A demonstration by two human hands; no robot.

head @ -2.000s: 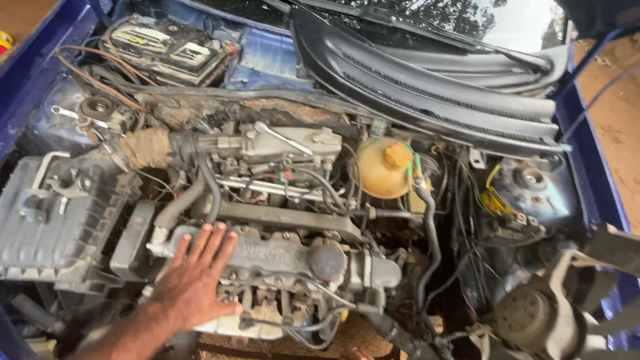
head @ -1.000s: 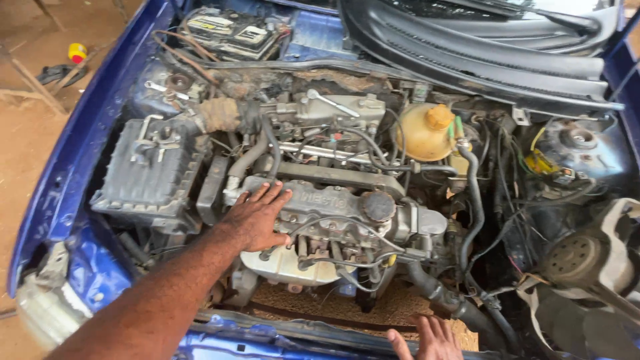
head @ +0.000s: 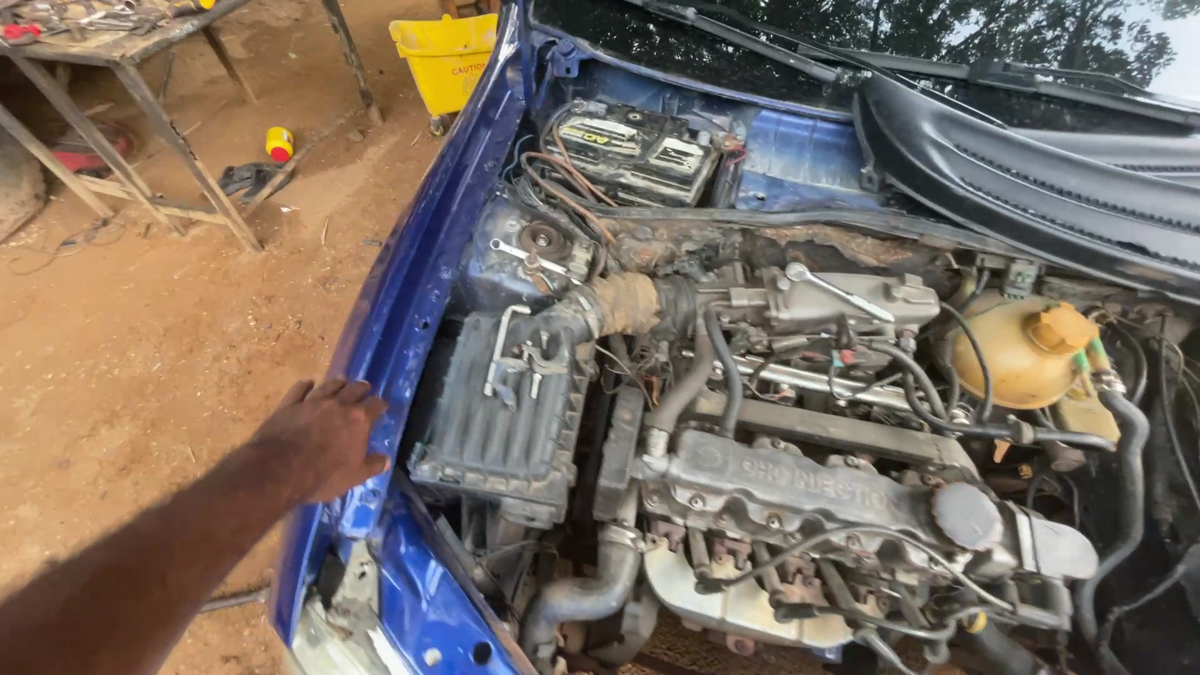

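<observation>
My left hand (head: 333, 441) rests on the edge of the blue fender (head: 398, 328), fingers slightly spread, with nothing in it. My right hand is out of view. To the right of my left hand, several metal tools (head: 530, 361) lie on the black air filter housing (head: 478, 422). A combination wrench (head: 534, 261) lies by the strut mount (head: 544, 242), and a ratchet wrench (head: 837, 292) lies on the intake manifold (head: 872, 292). The engine's valve cover (head: 778, 483) with its round oil cap (head: 966, 516) is at centre right.
A car battery (head: 642, 150) sits near the windshield. A yellowish coolant tank (head: 1008, 361) and a loose black cowl panel (head: 1012, 187) are at right. Beyond the fender stand a worktable (head: 141, 42) with tools and a yellow bucket (head: 445, 66); a yellow-and-red container (head: 279, 143) lies on the dirt.
My left hand has left the valve cover and moved left onto the fender. My right hand, at the lower edge a second ago, is out of view. The view has shifted left.
</observation>
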